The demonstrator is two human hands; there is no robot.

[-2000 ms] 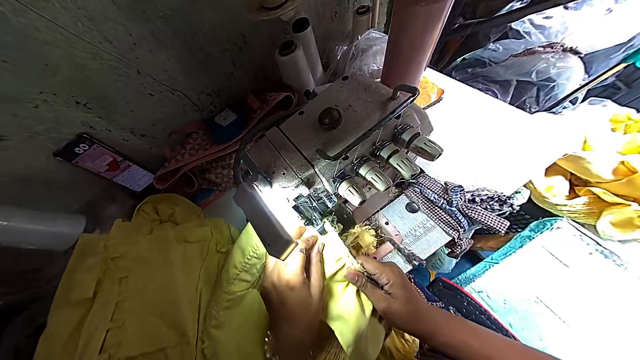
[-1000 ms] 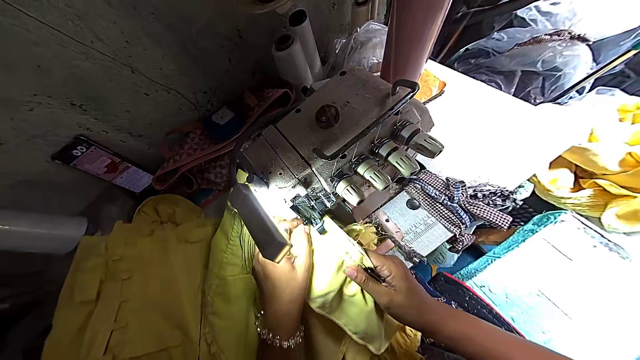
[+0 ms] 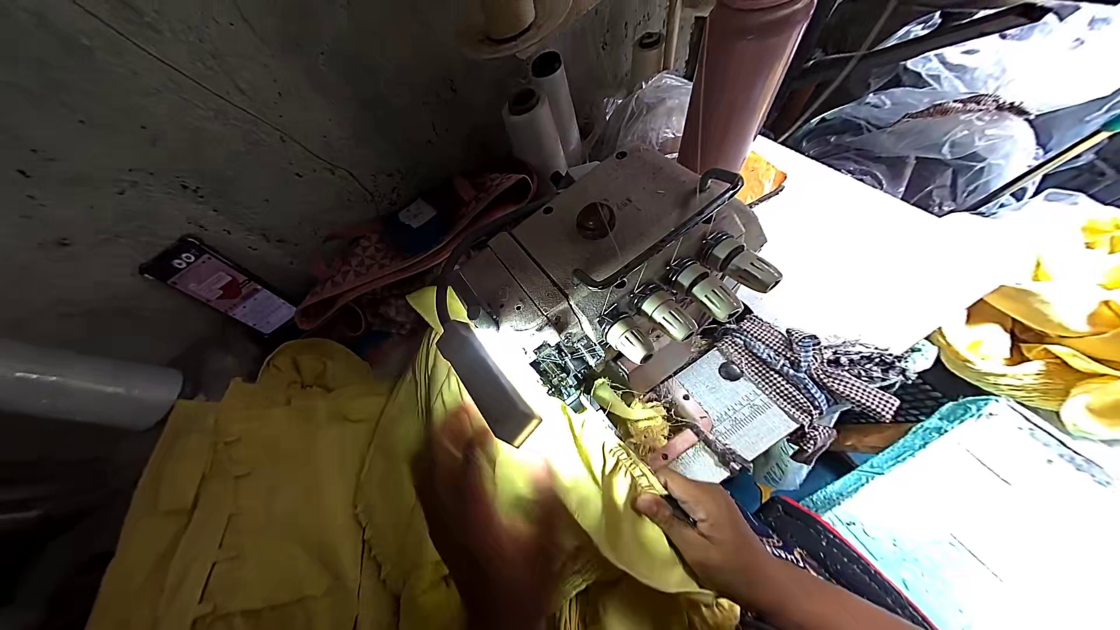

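An overlock sewing machine (image 3: 604,227) fills the middle of the head view, its lamp (image 3: 487,385) lit over the needle area. Yellow fabric (image 3: 595,499) runs from beneath the lamp towards me, with a gathered edge on its right. My right hand (image 3: 700,525) grips that edge between thumb and fingers; a thin dark tool, its kind unclear, lies in the same hand. Blurred by motion, my left hand (image 3: 490,516) is over the yellow fabric left of the lamp's lower end; its finger contact is unclear. Yellow scraps (image 3: 643,424) hang beside the presser foot area.
Yellow garment pieces (image 3: 289,490) lie at the left, below a lit phone (image 3: 219,284). Thread cones (image 3: 535,131) stand behind the machine. Checked cloth strips (image 3: 787,367) and a steel ruler plate (image 3: 735,402) are at its right. More yellow fabric (image 3: 1041,341) is heaped at the far right.
My left hand has gone from beside the needle area to a blurred, raised pose over the fabric. Yellow fabric now shows higher behind the lamp. My right hand stays on the fabric's right edge.
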